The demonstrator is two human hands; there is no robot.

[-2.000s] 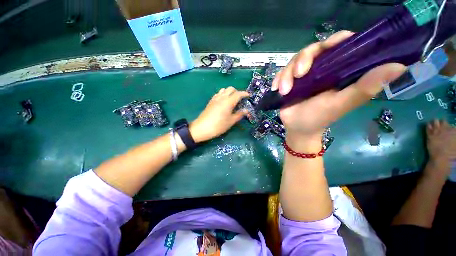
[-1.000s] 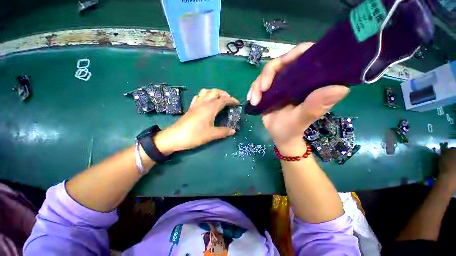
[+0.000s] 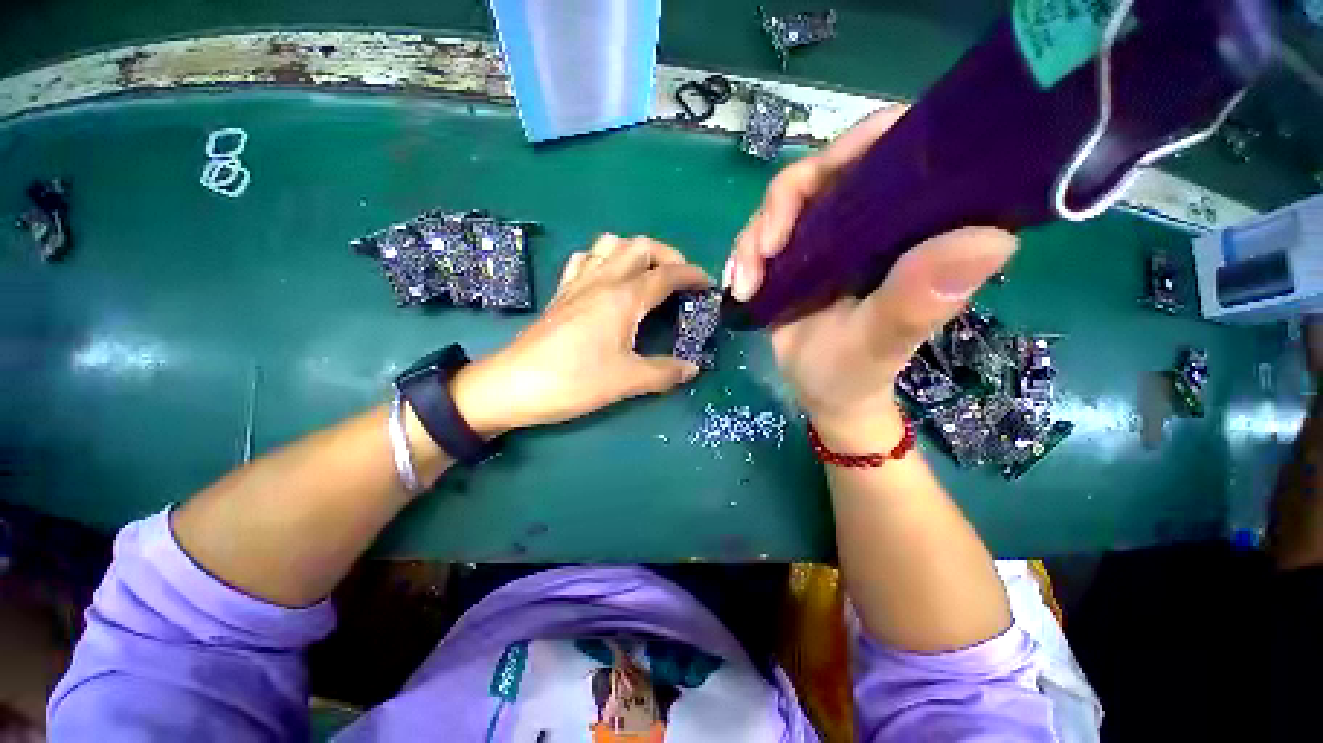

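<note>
My left hand (image 3: 602, 341) pinches a small dark speckled circuit board module (image 3: 697, 327) between thumb and fingers on the bench. My right hand (image 3: 856, 290) grips a large dark purple electric screwdriver (image 3: 943, 160), slanting down to the left. Its black nose is at the module's upper right edge; the exact contact of the tip cannot be told. A scatter of small screws (image 3: 740, 425) lies just below the module. A tangled pile of modules (image 3: 987, 395) lies right of my right wrist. A group of set-down modules (image 3: 457, 263) lies left of my left hand.
A light blue box (image 3: 583, 66) stands at top centre beside black rings (image 3: 704, 97) and a module on the worn whitish strip (image 3: 290, 61). Another box (image 3: 1277, 264) is at right. White ring frames (image 3: 225, 163) lie upper left. Single modules lie far left and right. A person's arm shows at far right.
Since the first frame, my left hand has drawn a module away from the pile to the left of the screwdriver. The nose has moved from the pile to this module's edge.
</note>
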